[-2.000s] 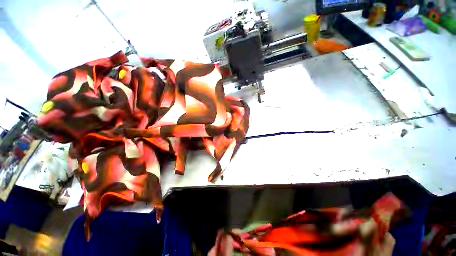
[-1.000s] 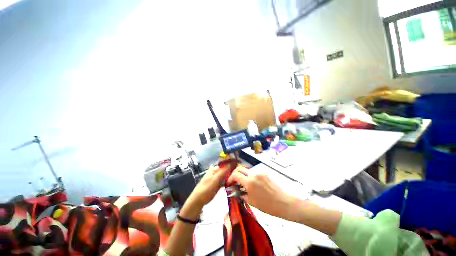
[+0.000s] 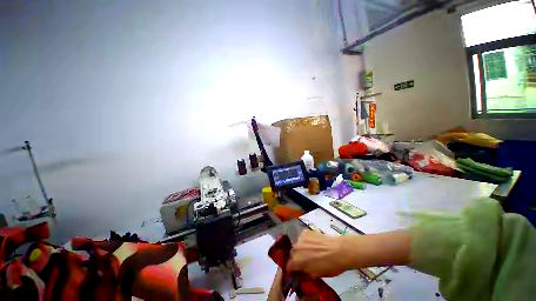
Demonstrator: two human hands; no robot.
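A printed garment piece (image 3: 314,288) in red and dark brown hangs from my hands at the lower middle. My right hand (image 3: 314,254) is closed on its upper part, with the fingers curled and the back of the hand toward the camera. My left hand (image 3: 275,289) shows only as a small strip of skin at the bottom edge beside the cloth; its fingers are hidden. No snips can be made out. A pile of the same print (image 3: 150,267) lies at the lower left, with a round yellow sticker (image 3: 35,255).
The sewing machine (image 3: 214,229) stands left of my hands, with a control screen (image 3: 288,176) and yellow container (image 3: 268,196) behind. A phone (image 3: 348,208), purple packet (image 3: 339,188) and green rolls lie on the table. A cardboard box (image 3: 305,140) stands by the wall.
My hands and the cloth have moved lower in view. My left hand and its dark wristband have mostly dropped out of the picture. My right forearm now stretches level across the lower right.
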